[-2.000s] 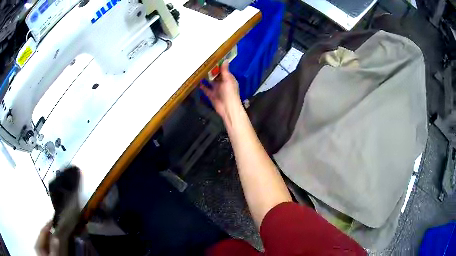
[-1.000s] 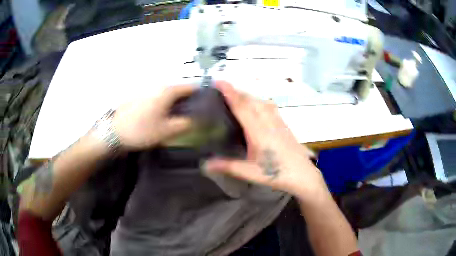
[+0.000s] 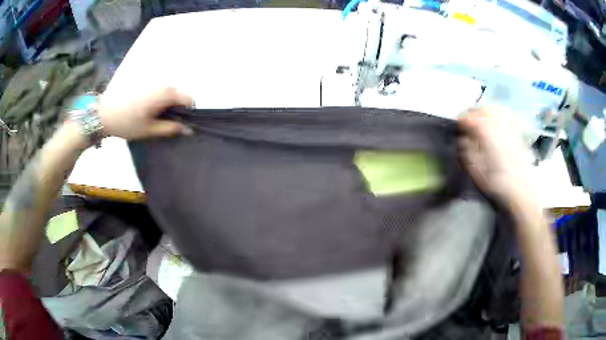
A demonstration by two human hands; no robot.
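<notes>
A garment piece [image 3: 266,192] hangs stretched between my hands in front of the machine table. Its upper part is dark brown, with a yellow-green patch [image 3: 400,172] on the right side, and its lower part is grey-beige cloth. My left hand [image 3: 147,116] grips the upper left corner, thumb and fingers pinched on the edge. My right hand [image 3: 490,156] grips the upper right end and is blurred. The white sewing machine [image 3: 438,60] stands behind the cloth, and the cloth's top edge lies just below its needle area.
The white machine table [image 3: 232,60] has a wooden front edge [image 3: 109,193]. A crumpled garment heap [image 3: 43,99] lies at the left. More grey and dark cloth [image 3: 109,299] with another yellow-green patch lies lower left. A blue bin shows partly below the table at right.
My hands were close together on bunched dark cloth near the needle; they are now wide apart with the dark section spread flat. The view has shifted, so the machine appears further right.
</notes>
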